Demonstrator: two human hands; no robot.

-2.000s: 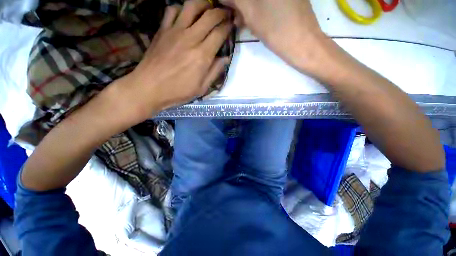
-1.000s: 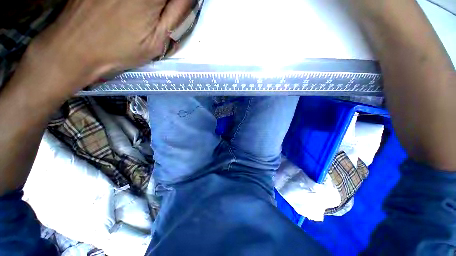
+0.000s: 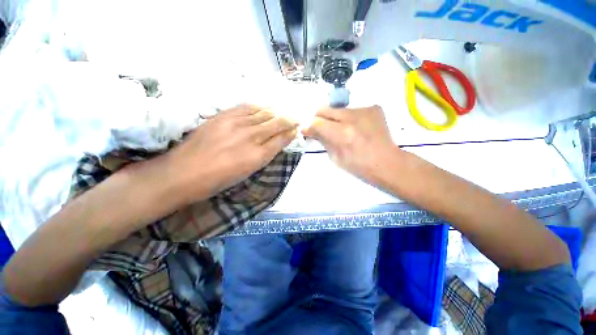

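The checked shell fabric (image 3: 215, 209) lies under my left forearm and hand and hangs over the table's front edge. The white padded lining (image 3: 72, 124) is spread behind and left of it. My left hand (image 3: 238, 141) lies on the fabric, its fingertips gripping the edge. My right hand (image 3: 353, 137) pinches the white edge just right of my left fingertips. The presser foot and needle area (image 3: 297, 69) of the sewing machine (image 3: 483, 23) is just behind my hands. Bright glare hides the exact layers between my fingertips.
Scissors with yellow and red handles (image 3: 431, 98) lie right of the needle. A ruler strip (image 3: 340, 220) runs along the table's front edge. A blue crate (image 3: 413, 268) stands right of my legs, with checked fabric (image 3: 467, 304) beside it. White and checked pieces hang at the left.
The view has tilted up, showing the machine head and scissors. Both hands are now close together near the needle, and white lining shows behind the checked fabric.
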